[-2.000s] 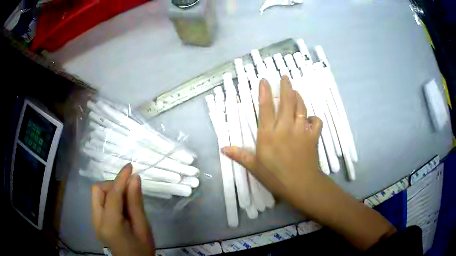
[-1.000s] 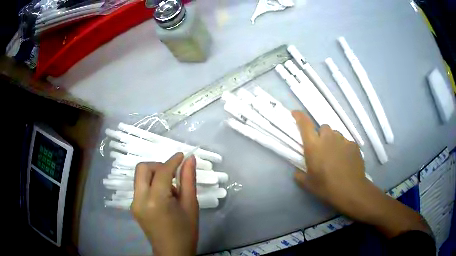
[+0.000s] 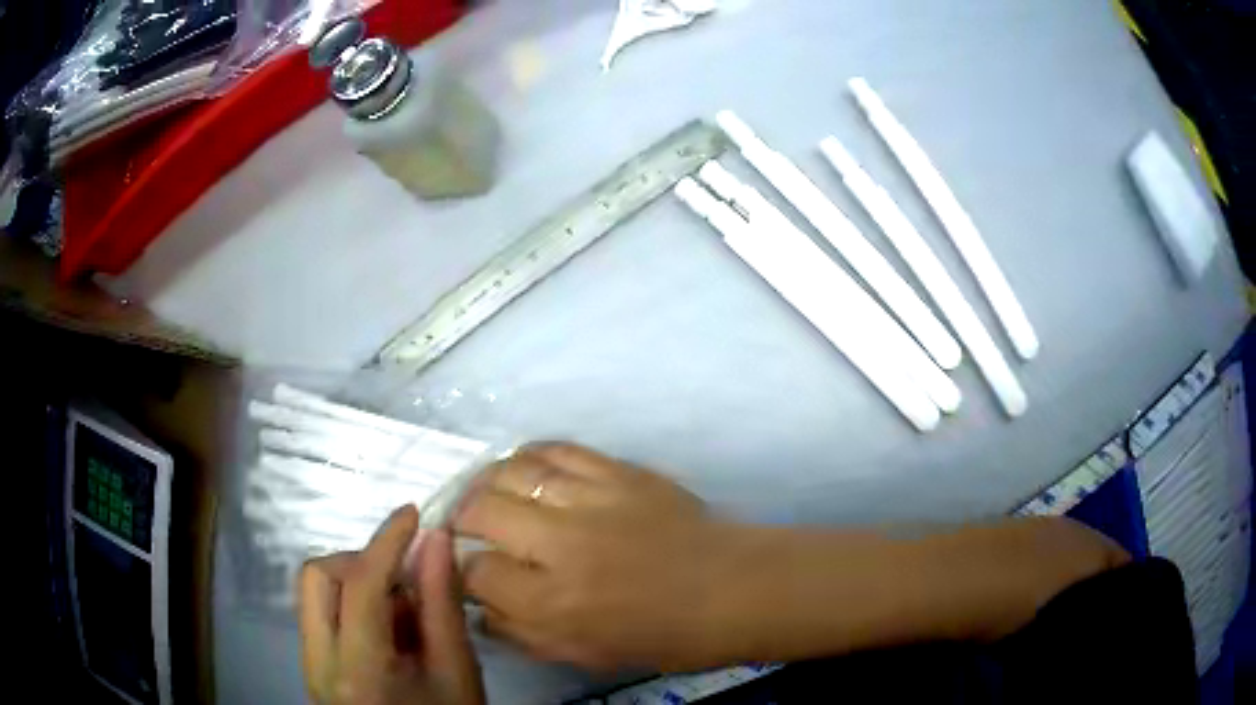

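Observation:
A clear plastic bag [image 3: 262, 544] full of white rods [image 3: 338, 461] lies at the lower left. My left hand [image 3: 393, 606] pinches the edge of the bag's mouth. My right hand [image 3: 579, 558] is at the mouth, its fingers bent over the rod ends; whether it grips rods is hidden. Several loose white pen-like rods [image 3: 827, 296] lie slanted on the table to the right, some side by side and some apart.
A steel ruler [image 3: 551, 248] lies beyond the bag. A solvent bottle [image 3: 427, 138] and red tray [image 3: 179, 165] are at the upper left. A scale [image 3: 121, 551] is at the far left. A white block [image 3: 1172, 207] lies right, a crumpled white piece [image 3: 654, 25] at the top.
My right hand has moved left from the loose rods to the bag's mouth. Fewer rods lie loose on the table. My left hand still pinches the bag, now lower and further left than one second ago.

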